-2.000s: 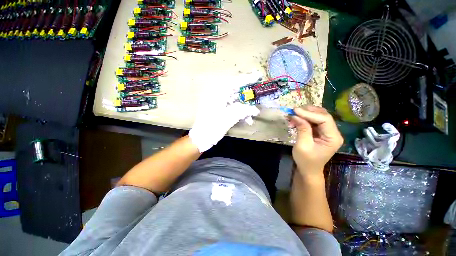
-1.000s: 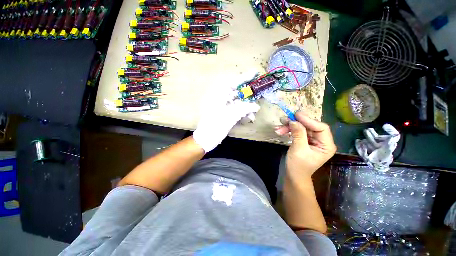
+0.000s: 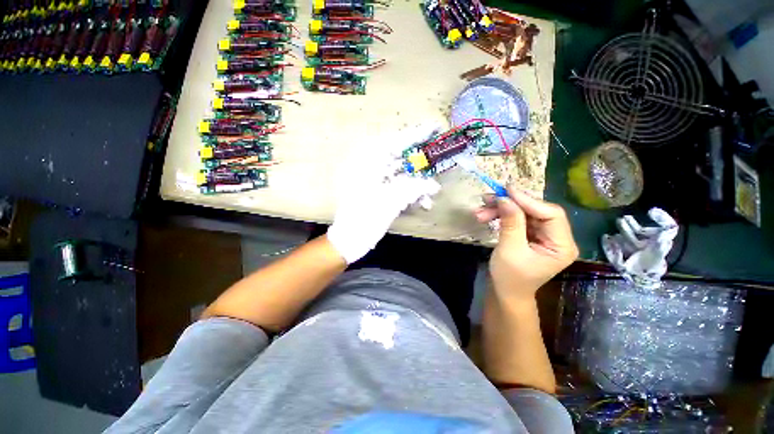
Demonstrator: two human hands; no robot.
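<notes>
My left hand [image 3: 373, 203], in a white glove, holds a narrow green circuit board [image 3: 446, 147] by its yellow-block end. The board is tilted, its far end beside the near rim of the paste dish [image 3: 501, 106], with red and dark wires trailing over the dish. My right hand [image 3: 530, 237], bare, grips a paste applicator [image 3: 490, 182] like a pen by its blue part. Its pale tip is at the near edge of the board; exact contact cannot be told. Grey-white paste lies in the dish.
Boards [image 3: 242, 127] stand in columns on the cream mat [image 3: 331, 157]. Copper strips [image 3: 513, 47] and more boards [image 3: 458, 19] lie above the dish. A fan guard [image 3: 642, 89], a yellowish jar [image 3: 608, 175] and a crumpled glove [image 3: 642, 242] are at right. A wire spool [image 3: 71, 259] is at left.
The board has tilted, its wired end rising towards the dish. My right hand first moved down and left, then slightly right. The applicator now slants up and left towards the board.
</notes>
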